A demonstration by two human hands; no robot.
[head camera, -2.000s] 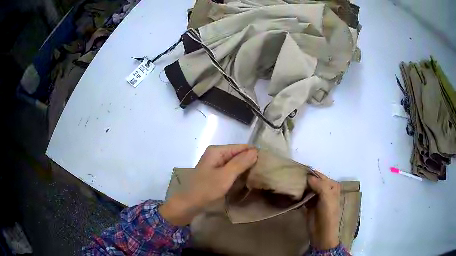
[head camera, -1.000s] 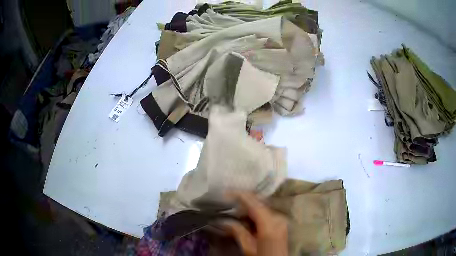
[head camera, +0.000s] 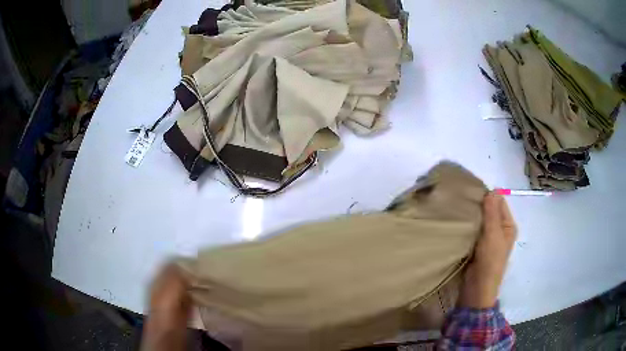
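A khaki sleeve, khaki side out (head camera: 336,257), is stretched sideways between my two hands at the near side of the table. My left hand (head camera: 170,301), blurred, holds its left end. My right hand (head camera: 491,240) holds its right end, where the cloth bunches up and folds. The sleeve hides most of what lies under it; a strip of khaki cloth shows below. The pale beige sleeve bundle (head camera: 309,68) with dark brown bands is fanned out at the far side. The striped tie (head camera: 213,147) lies across its left part, with a white ticket (head camera: 138,149) at its end.
A small-parts bundle of khaki and olive pieces (head camera: 549,113) lies at the far right. A pink-capped marker pen (head camera: 525,192) lies just beyond my right hand. The white table (head camera: 123,226) has a curved edge and loose threads. Cloth heaps lie beyond its left edge.
A beige piece came off the bundle toward me; now a khaki-side-out sleeve is stretched between my hands. The tie has slid down along the bundle's near edge. The view has shifted.
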